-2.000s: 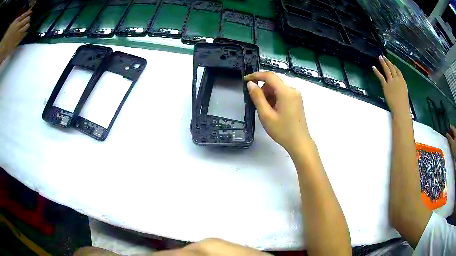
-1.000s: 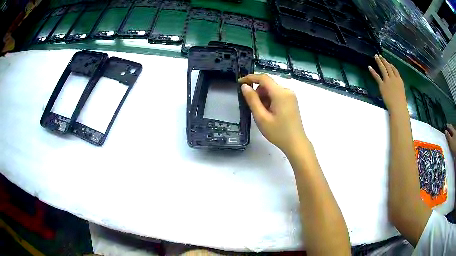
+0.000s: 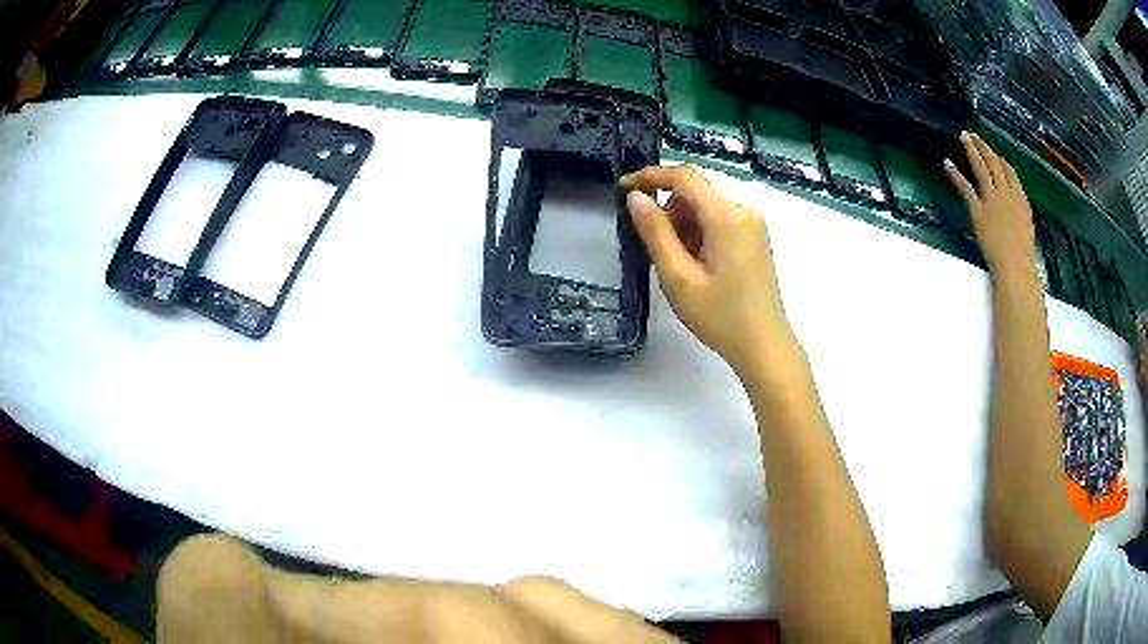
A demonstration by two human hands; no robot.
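A stack of black phone frames [image 3: 564,310] stands upright in outline on the white bench, its top frame shifted left over the ones beneath. My right hand [image 3: 708,245] pinches the stack's right edge with thumb and forefinger. Two more frames [image 3: 227,132] lie overlapped and slanted on the bench at left. Blurred bare skin at the bottom edge, very close to the lens, seems to be my left hand [image 3: 378,610]; its fingers and anything it holds cannot be made out.
A row of frames [image 3: 434,66] lies on the green line behind the white bench [image 3: 416,466]. Black trays [image 3: 818,57] sit at the back. Another person's arm [image 3: 1017,377] reaches in at right, beside an orange bin [image 3: 1098,503] of small parts. Clear wrap [image 3: 1026,69] lies beyond.
The view has shifted slightly. More of the blurred skin shows at the bottom edge. My right hand stays at the stack's right edge, with little visible change in the stack.
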